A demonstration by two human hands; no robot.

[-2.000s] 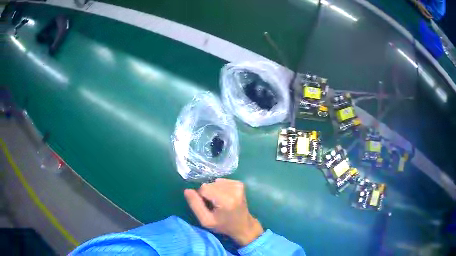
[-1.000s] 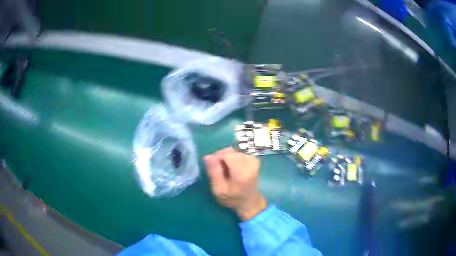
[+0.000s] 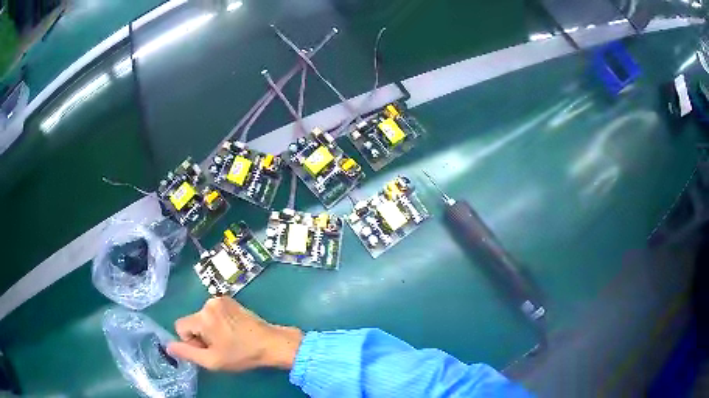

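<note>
My right hand (image 3: 225, 334) is curled closed, knuckles up, its thumb side over the edge of the lower clear plastic bag (image 3: 136, 354). No held object shows; the fingertips are partly hidden. A second clear bag (image 3: 117, 288) with dark contents lies just above. Several power supply boards lie in two rows: the back row has yellow transformers, including one board (image 3: 323, 165); the front row has whitish ones, including one board (image 3: 303, 237). The nearest board (image 3: 227, 267) is just above my hand. Grey-purple wire leads (image 3: 253, 109) trail away from the back row. My left hand is not in view.
A black electric screwdriver (image 3: 490, 249) lies right of the boards on the green bench, its thin bit pointing up-left and its cable at the lower right. A pale rail (image 3: 482, 66) runs behind the boards. A blue plastic bin (image 3: 616, 67) stands at the far right.
The view has swung right, bringing the screwdriver and blue bin into sight. The bags and boards appear further left. My right hand remains curled and now overlaps the lower bag.
</note>
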